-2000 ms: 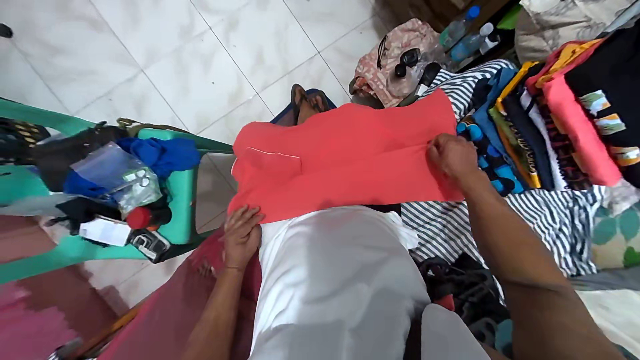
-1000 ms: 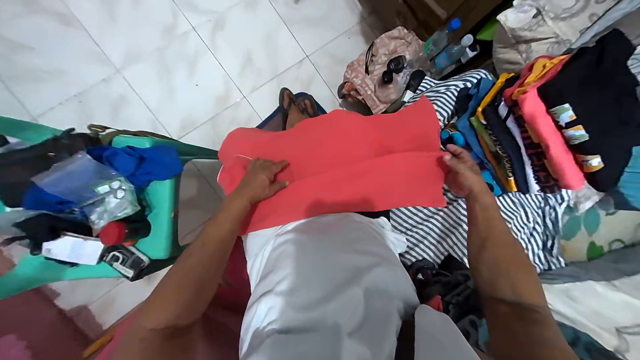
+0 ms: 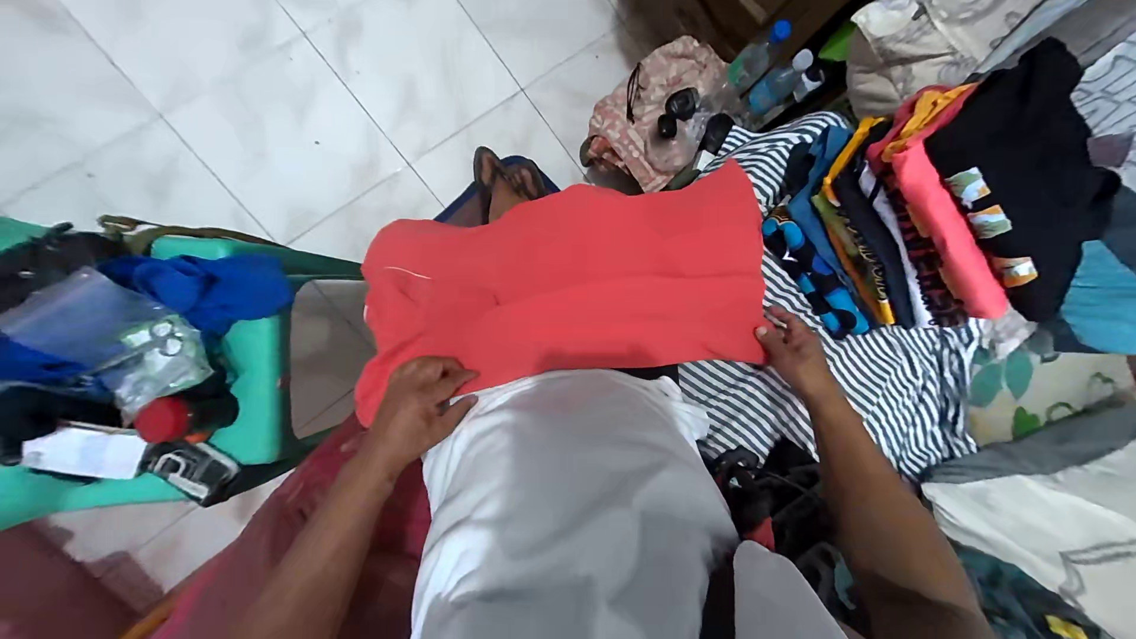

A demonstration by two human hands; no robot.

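A coral-red garment (image 3: pixel 577 275), folded lengthwise, lies across my lap just beyond my white shirt (image 3: pixel 568 497). My left hand (image 3: pixel 422 399) rests at its near left edge, fingers curled on the cloth; whether they pinch it cannot be told. At the near right corner, my right hand (image 3: pixel 790 346) pinches the fabric between thumb and fingers. Beneath and to the right of the garment spreads a black-and-white striped cloth (image 3: pixel 887 390). Folded colourful clothes (image 3: pixel 874 231) stand in a row on it, beside a black garment with printed patches (image 3: pixel 1021 177).
On the left, a green plastic chair (image 3: pixel 257 382) holds a blue cloth (image 3: pixel 209 288), plastic bags and a red-capped container (image 3: pixel 169 419). A pink patterned bag (image 3: pixel 657 98) and plastic bottles (image 3: pixel 777 84) are at the top. Dark tangled items (image 3: pixel 772 497) lie near my right forearm.
My left hand has moved from on top of the coral-red garment to its near left edge. My right hand was higher on the garment's right part two seconds ago and is now at the near corner.
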